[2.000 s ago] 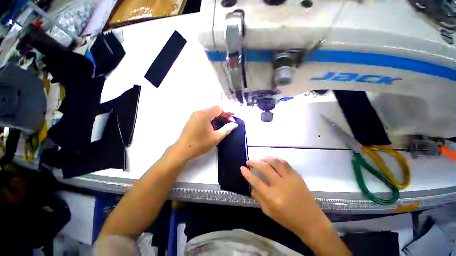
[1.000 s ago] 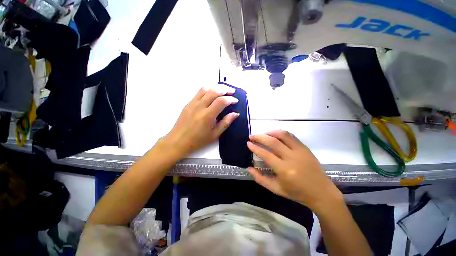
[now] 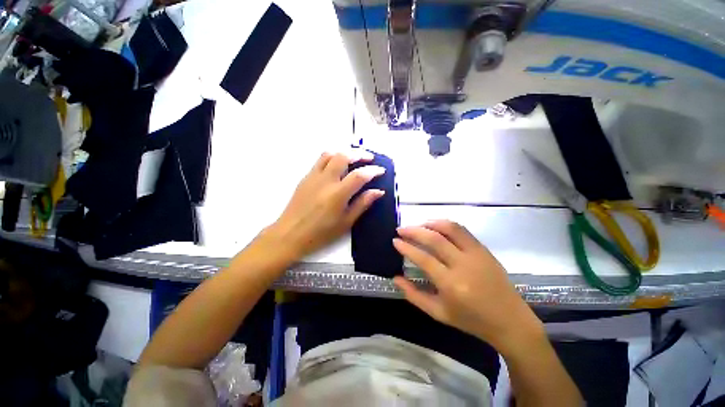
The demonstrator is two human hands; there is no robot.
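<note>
A black strip (image 3: 376, 238) lies on the white table in front of the needle area, its lower end at the scaled front edge. My left hand (image 3: 326, 199) lies flat on its upper left part, fingertips pressing the cloth. My right hand (image 3: 453, 274) rests at its lower right edge, fingertips touching the edge, thumb near the bottom corner. The sewing machine head (image 3: 588, 56), with a blue stripe and "JACK" lettering, stands above. Its presser foot area (image 3: 401, 123) lies just beyond the strip's far end; the needle itself cannot be made out.
Scissors (image 3: 584, 207) with green and yellow handles lie at the right, beside another black strip (image 3: 587, 147). An orange-tipped tool (image 3: 688, 204) lies far right. A loose black strip (image 3: 256, 54) lies upper left. Larger black panels (image 3: 131, 167) lie at the left.
My left hand has gone from pinching the strip's upper end to lying flat on it. My right hand stays at the lower right edge, its thumb now by the bottom corner. The camera view has shifted.
</note>
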